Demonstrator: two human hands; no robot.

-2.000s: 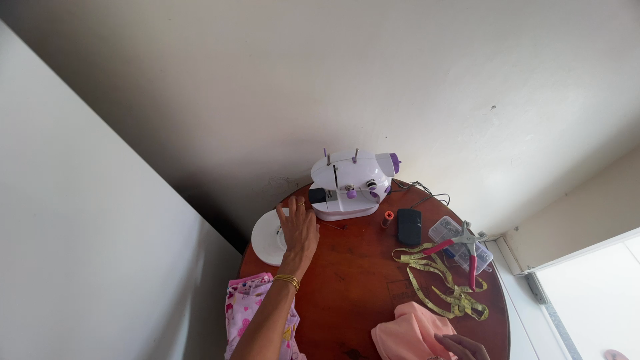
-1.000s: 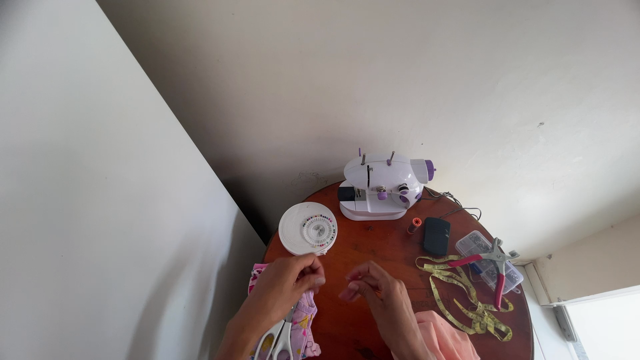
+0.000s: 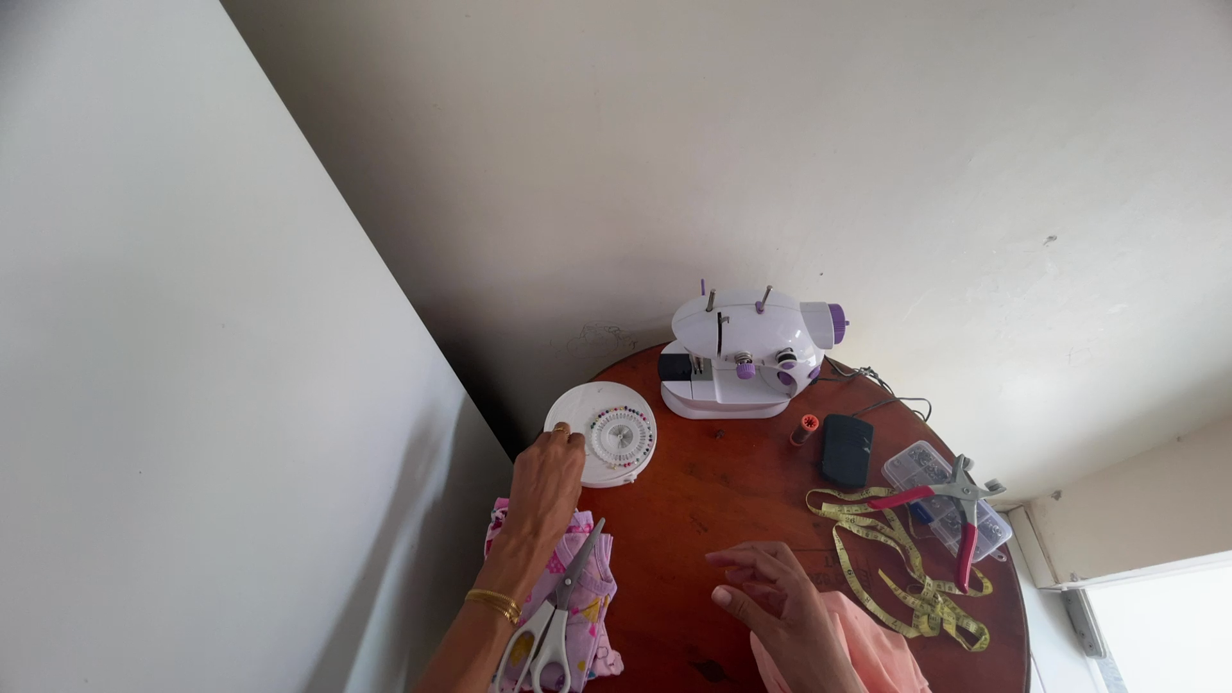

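My left hand reaches to the near left edge of a round white dish, its fingertips partly out of sight. A wheel of pins with coloured heads lies on the dish. Under my left forearm is a folded pink printed cloth, with white-handled scissors on top. My right hand is held over the table with its fingers apart and nothing in them, beside a peach cloth. A white and purple mini sewing machine stands at the back of the table.
On the round wooden table are an orange thread spool, a black foot pedal, a yellow tape measure, red-handled pliers and a clear plastic case. A white panel borders the left side, and a wall stands behind.
My left hand has moved from in front of the dish to its left edge. My two hands, close together one second ago, are farther apart. The scissors on the printed cloth show more fully.
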